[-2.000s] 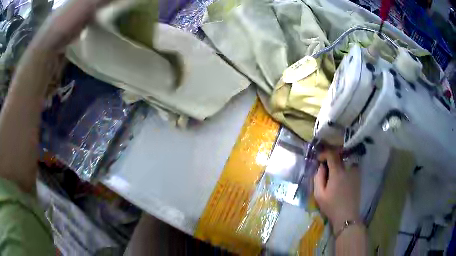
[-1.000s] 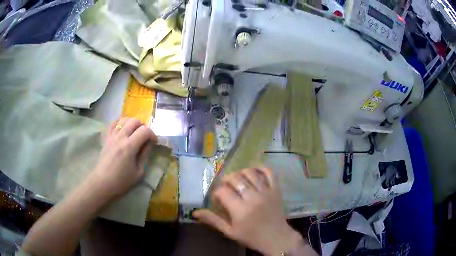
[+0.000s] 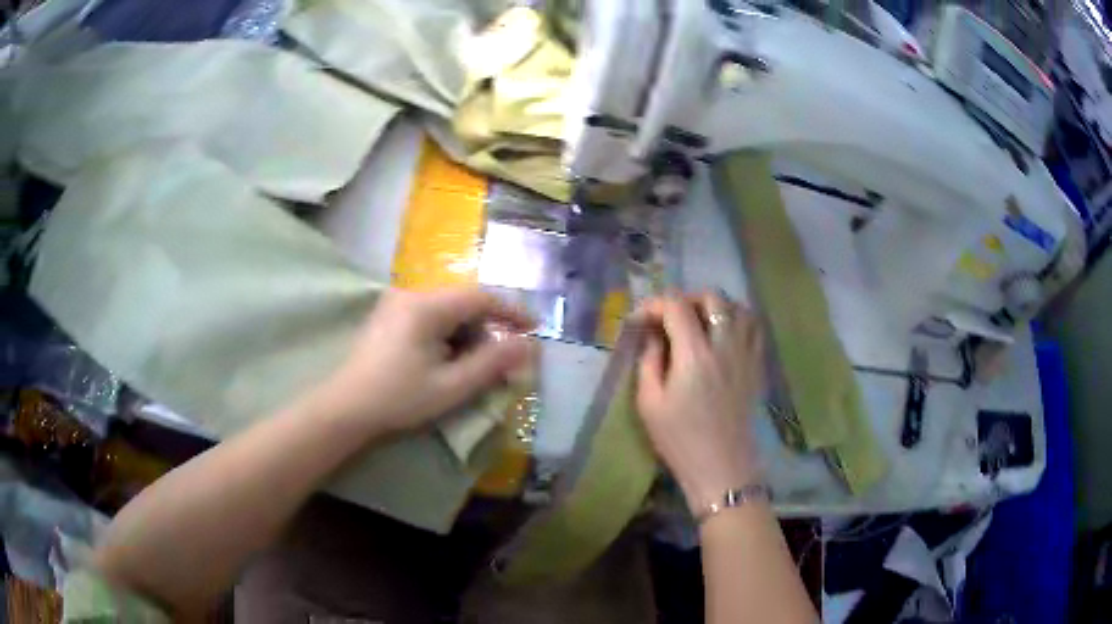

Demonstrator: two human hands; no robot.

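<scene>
A large pale grey-green sleeve panel (image 3: 207,274) lies spread left of the needle. My left hand (image 3: 445,360) holds its right edge, fingertips pinched, with a folded corner below the fingers. My right hand (image 3: 701,384) holds the upper end of an olive cuff strip (image 3: 604,494), which hangs down over the table's front edge. The two pieces are apart. Spare olive cuffs (image 3: 799,317) lie right of my right hand. The white sewing machine (image 3: 841,134) stands behind, its needle area above the shiny needle plate (image 3: 537,262).
Yellow-green and pale cloth (image 3: 518,98) is heaped behind the needle. Orange tape (image 3: 437,219) crosses the white table. Dark thread snips (image 3: 913,396) and a black square (image 3: 1005,440) lie at the right. More pale cloth (image 3: 220,110) lies at the back left.
My right hand has brought the cuff strip away from the spare cuffs, towards my left hand. My left hand stays on the panel edge. The camera view has shifted.
</scene>
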